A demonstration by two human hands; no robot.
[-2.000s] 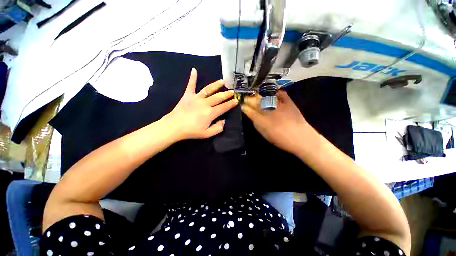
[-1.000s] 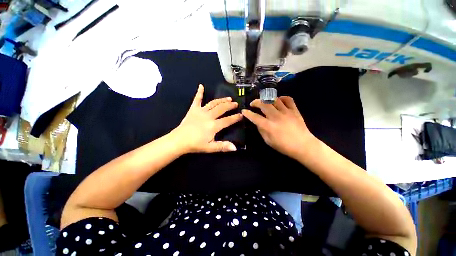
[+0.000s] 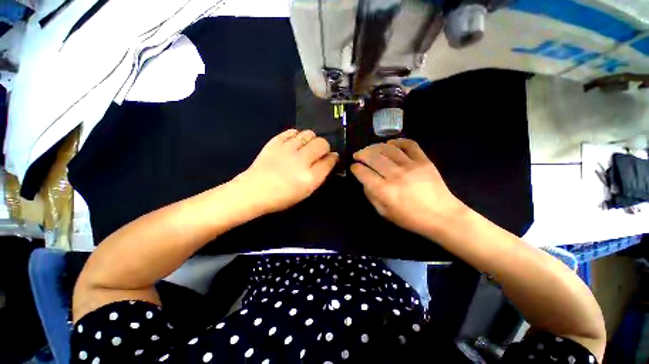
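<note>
The large black garment panel lies flat under the sewing machine head. A slightly greyer pocket piece lies on it left of the needle area. A short, thin pale line, the pocket opening, runs toward me below the presser foot, with a small yellow piece beside the foot. My left hand has curled fingers, thumb and forefinger pinched on the cloth just left of the line's near end. My right hand pinches the cloth just right of it. The fingertips hide the cloth between them.
White sheets and dark narrow strips lie at the left. A grey knob hangs close above my right fingers. A small black pad lies at the far right, and a blue basket sits below the table edge.
The panel has moved away from me, its near edge now further up. Both hands have drawn back from the presser foot, and my left hand's spread fingers have curled into a pinch.
</note>
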